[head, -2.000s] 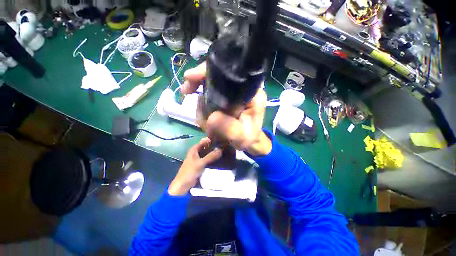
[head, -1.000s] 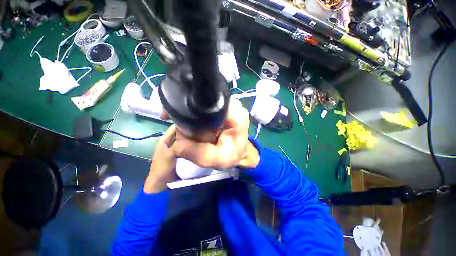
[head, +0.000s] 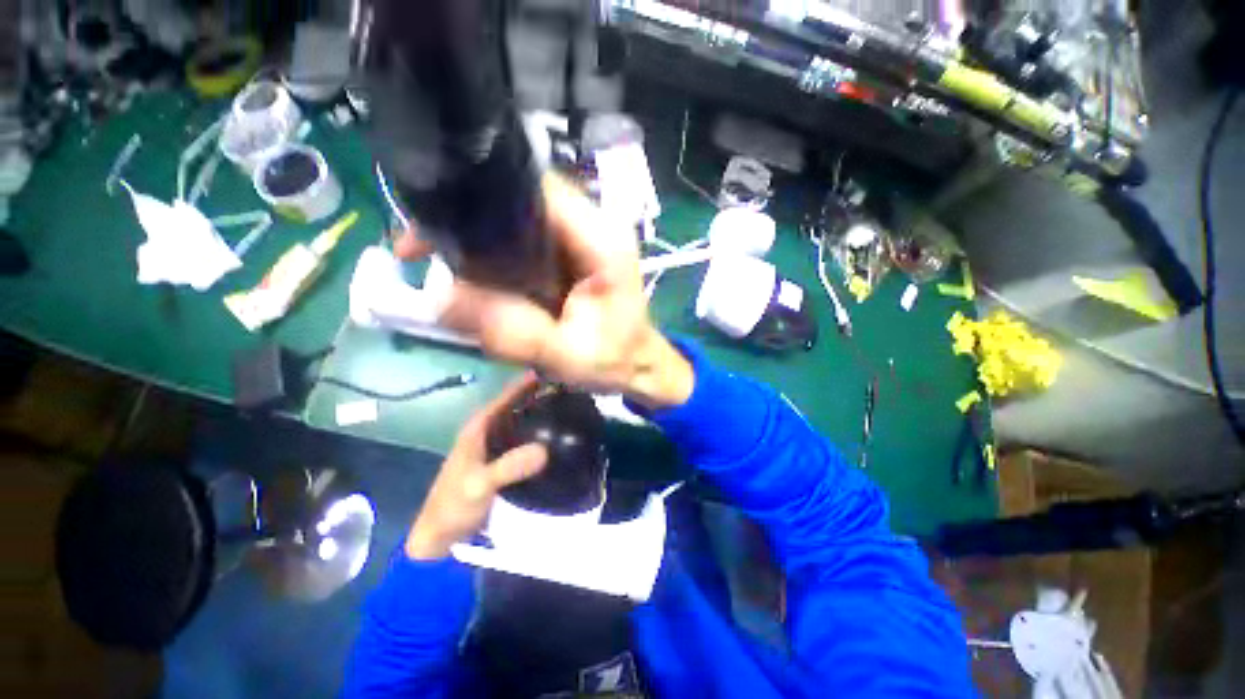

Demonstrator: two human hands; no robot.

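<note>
A PTZ camera with a white body (head: 580, 546) and a glossy black ball (head: 557, 451) lies at my lap, in front of the bench edge. My left hand (head: 471, 478) holds it from the left, thumb on the black ball. My right hand (head: 580, 301) is above the ball, wrapped around a thick black electric screwdriver (head: 471, 164), which is blurred and close to the view. The screwdriver's tip is hidden behind my right hand, so I cannot tell whether it touches the camera.
White camera parts (head: 396, 290) lie behind my hands on the green mat (head: 150, 328). Another PTZ camera (head: 737, 294) is at right, a glue tube (head: 290, 277) and black adapter (head: 258, 374) at left. Yellow scraps (head: 1008, 352) lie right; a stool (head: 134, 553) stands left.
The screwdriver and my right hand have lifted away from the camera, up and forward. The black ball, covered by my hands a second ago, now shows, and the white body is tilted differently.
</note>
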